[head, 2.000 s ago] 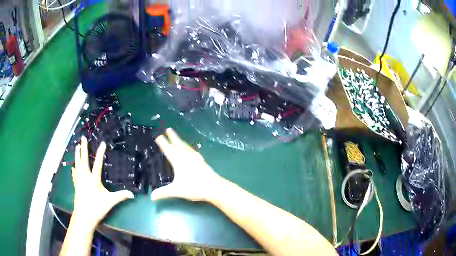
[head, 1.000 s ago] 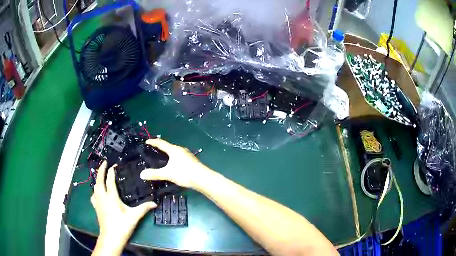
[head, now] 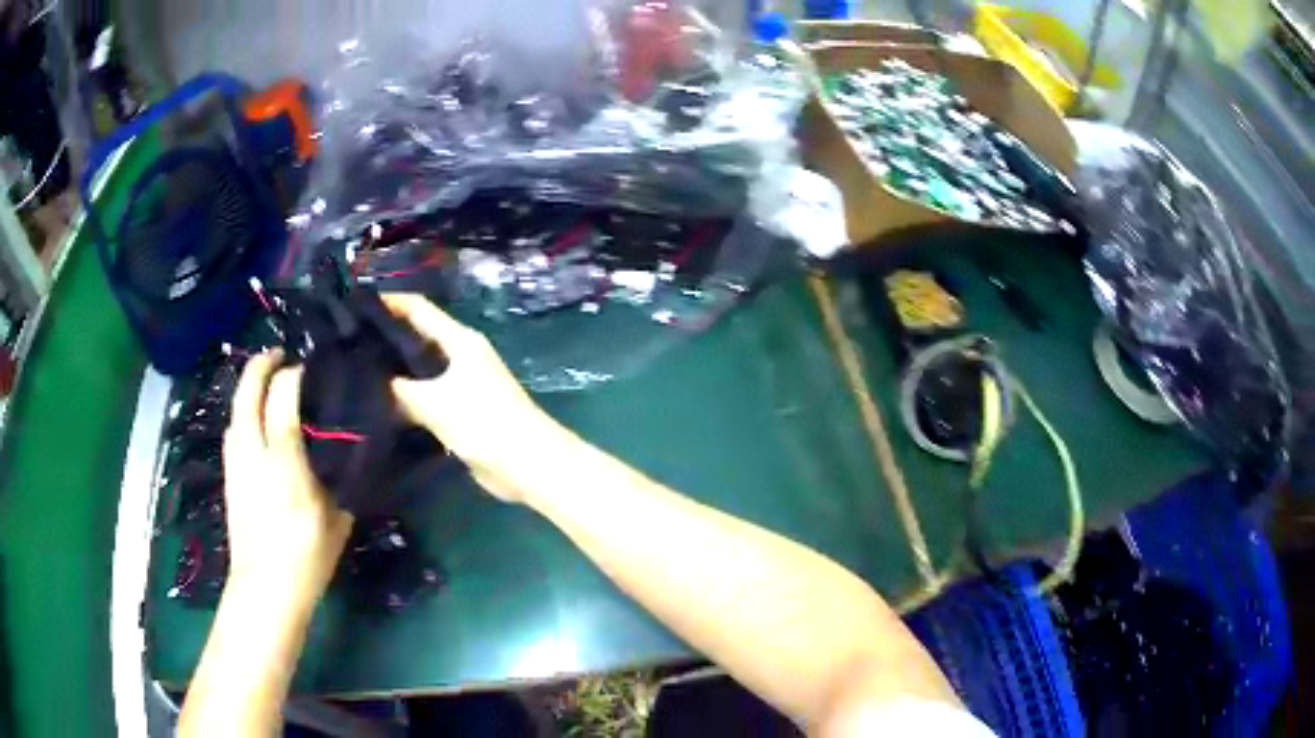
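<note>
My left hand (head: 281,469) and my right hand (head: 469,389) hold a bunch of black battery holders (head: 351,397) between them, raised over the left part of the green bench. My left hand is on the left side of the bunch, my right hand on its right side. A red lead wire (head: 333,434) shows on it. Motion blur hides how many pieces are held. More battery holders (head: 382,565) lie on the bench below and to the left of the hands.
A clear plastic bag (head: 577,180) with battery holders lies behind my hands. A blue fan (head: 180,238) stands at the left. To the right are a cardboard box (head: 873,216), a tape roll (head: 923,404), a second shiny bag (head: 1175,274) and a blue crate (head: 1010,649).
The holders gathered on the bench are now lifted between both hands and moved up and slightly left. The view has shifted, showing more of the blue crate at the lower right.
</note>
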